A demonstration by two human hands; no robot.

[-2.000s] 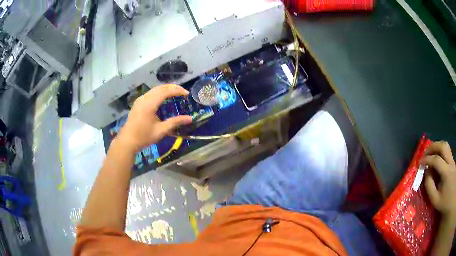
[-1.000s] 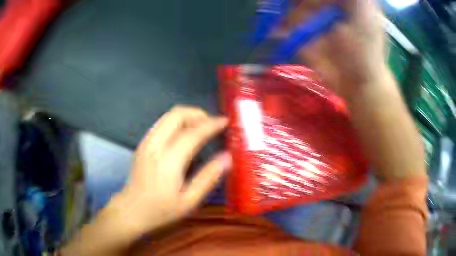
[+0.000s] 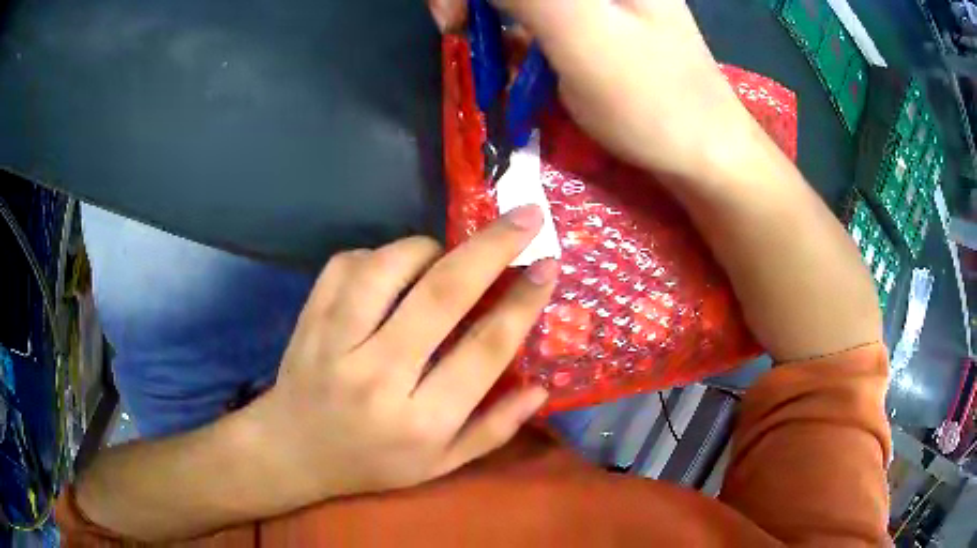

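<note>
A red bubble bag [image 3: 643, 310] lies at the middle, dimpled and thick, with a white label [image 3: 528, 203] near its left edge. My left hand [image 3: 407, 353] holds the bag's lower left side, two fingertips on the label; its thumb is hidden. My right hand [image 3: 632, 80] is at the top, partly cut off, around a blue-handled cutter or scissors [image 3: 523, 91]. The tool's dark metal part is at the bag's left edge, just above the label. Whether it has cut the bag cannot be told.
A dark bench mat [image 3: 214, 118] spreads left and behind the bag. Green circuit boards [image 3: 911, 166] lie in groups at the right, past my right forearm. A red object [image 3: 951, 434] is at the far right edge. Jeans [image 3: 193, 321] show below the mat's left edge.
The view has turned from the machine to the bench. The bag is now in front of me, my left hand has moved onto its label, and the blue-handled tool has come down to its edge.
</note>
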